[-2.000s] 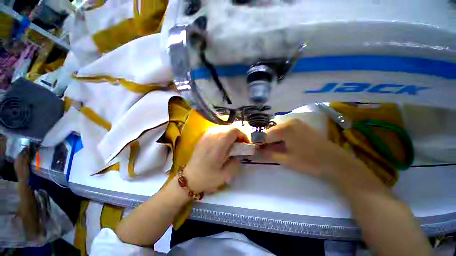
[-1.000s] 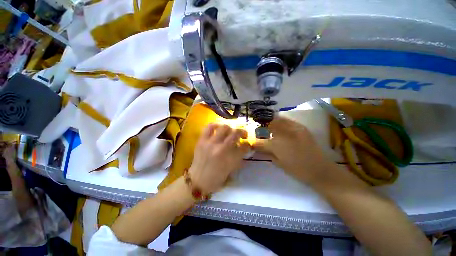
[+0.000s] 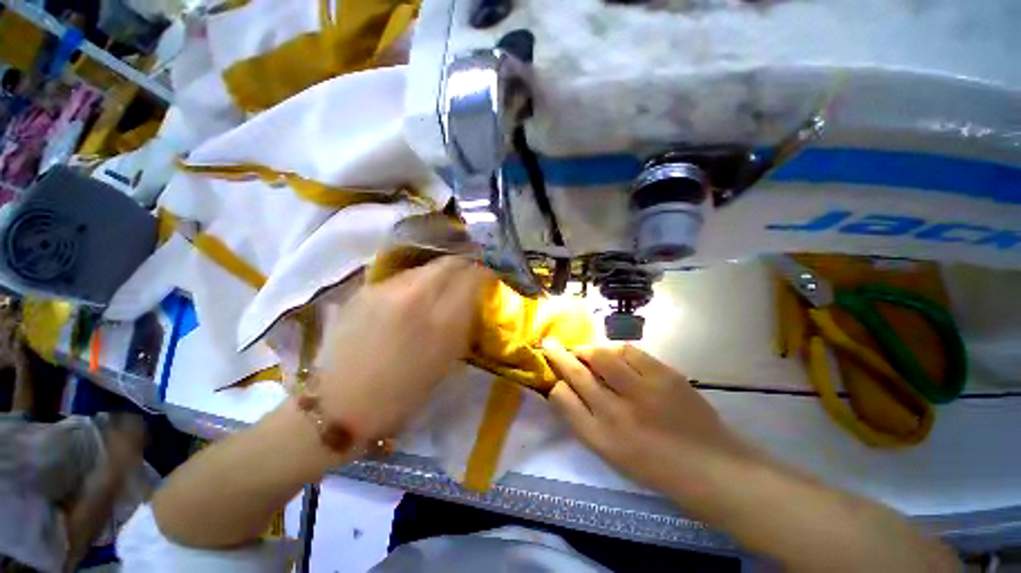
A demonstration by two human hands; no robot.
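Note:
The mustard fabric [image 3: 518, 336] lies bunched in bright light just left of the needle area of the white sewing machine [image 3: 873, 123]. My left hand [image 3: 409, 330], slightly blurred, with a bead bracelet, grips its left part. My right hand [image 3: 627, 409] lies on the fabric's right edge with fingers spread a little, below the grey knob; whether it pinches the cloth is unclear. A white piece with a mustard strip [image 3: 490, 434] hangs toward the table's front edge, between my hands. The needle tip is hidden by glare and metal parts.
Shears [image 3: 873, 364] with yellow and green handles lie on a mustard scrap [image 3: 927, 289] at right. A white and mustard heap [image 3: 325, 134] fills the left. A grey box with a round grille [image 3: 73, 237] stands beyond it. Another person's arm [image 3: 95, 481] shows at lower left.
My left hand has moved left with the mustard fabric, and my right hand has come down toward me. A white piece with a mustard strip now shows between them. The view has shifted slightly.

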